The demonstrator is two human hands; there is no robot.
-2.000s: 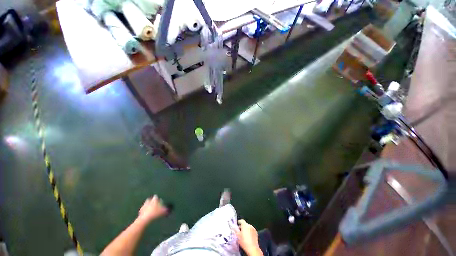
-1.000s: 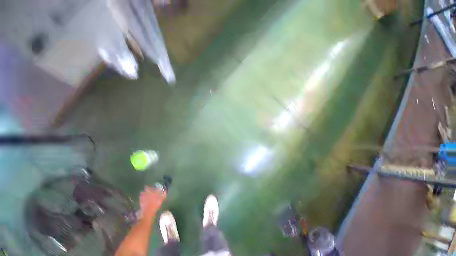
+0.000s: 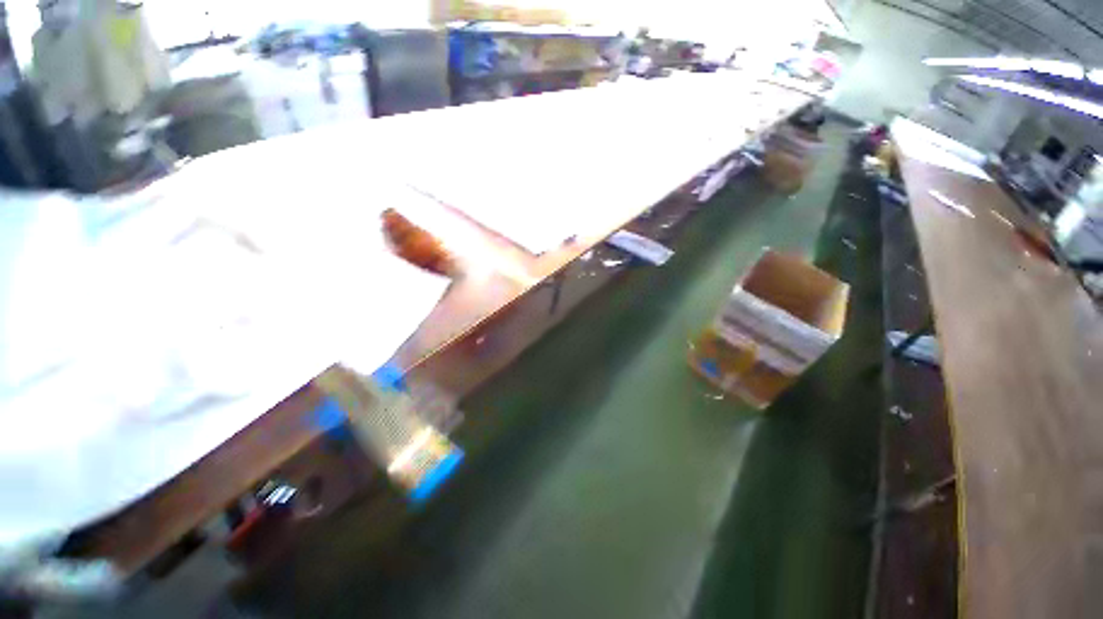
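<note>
No hand shows in the frame. Nearest in front of me, white fabric (image 3: 206,290) lies spread over a long brown table (image 3: 466,317) on the left, glaring bright and blurred. A blurred orange-brown object (image 3: 417,243) lies at the fabric's edge on the table. A blurred tan and white thing with blue ends (image 3: 393,423) is at the table's near edge; I cannot tell what it is.
An open cardboard box (image 3: 780,327) stands on the green floor (image 3: 605,447) between the tables. A second long brown table (image 3: 1022,387) runs along the right. Another box (image 3: 792,161) is farther down the aisle. Shelves (image 3: 526,55) stand at the back left.
The view has swung up from the floor and my feet to the tables and aisle. My hand, visible earlier, is out of the picture. The cardboard box now appears nearer.
</note>
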